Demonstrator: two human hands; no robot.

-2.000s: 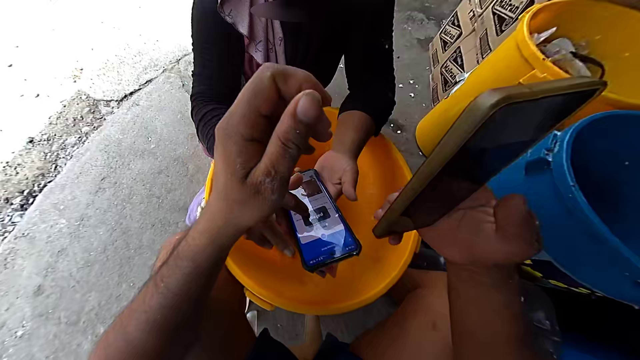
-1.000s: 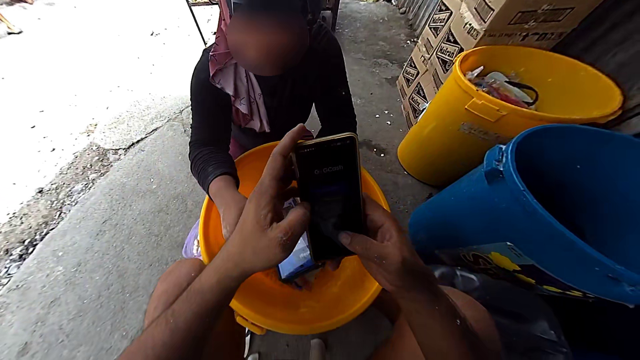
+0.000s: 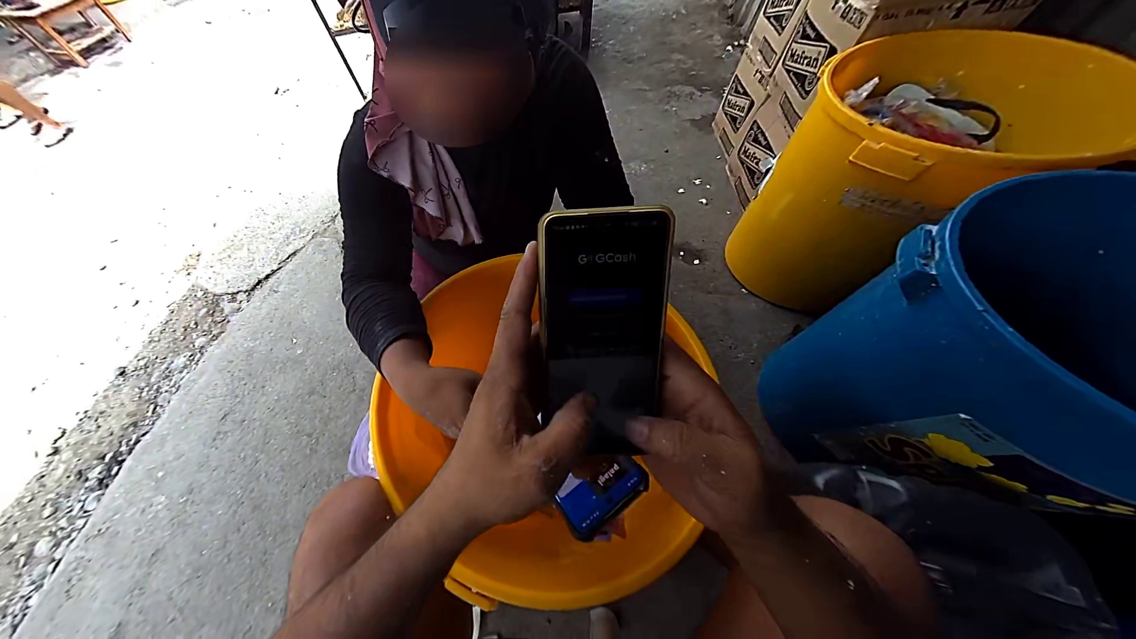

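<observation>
A smartphone in a yellowish case stands nearly upright in front of me, its dark screen toward me. My left hand grips its left side, and my right hand grips its lower right side. Both thumbs are over the lower part of the screen. Below and behind it, a second smartphone with a lit screen is partly hidden; what supports it is mostly covered. Under both lies a round orange-yellow plastic basin or lid. The other person's hand reaches over its left side.
A person in a dark long-sleeved top sits opposite. To the right stand a yellow plastic bin with plastic waste inside and a blue plastic bin. Printed cardboard boxes are stacked behind. Dark plastic lies at the lower right.
My left hand, raised beside the phone two seconds before, now holds its left side. The phone has turned from a slant at the right to upright in the middle. The view has shifted.
</observation>
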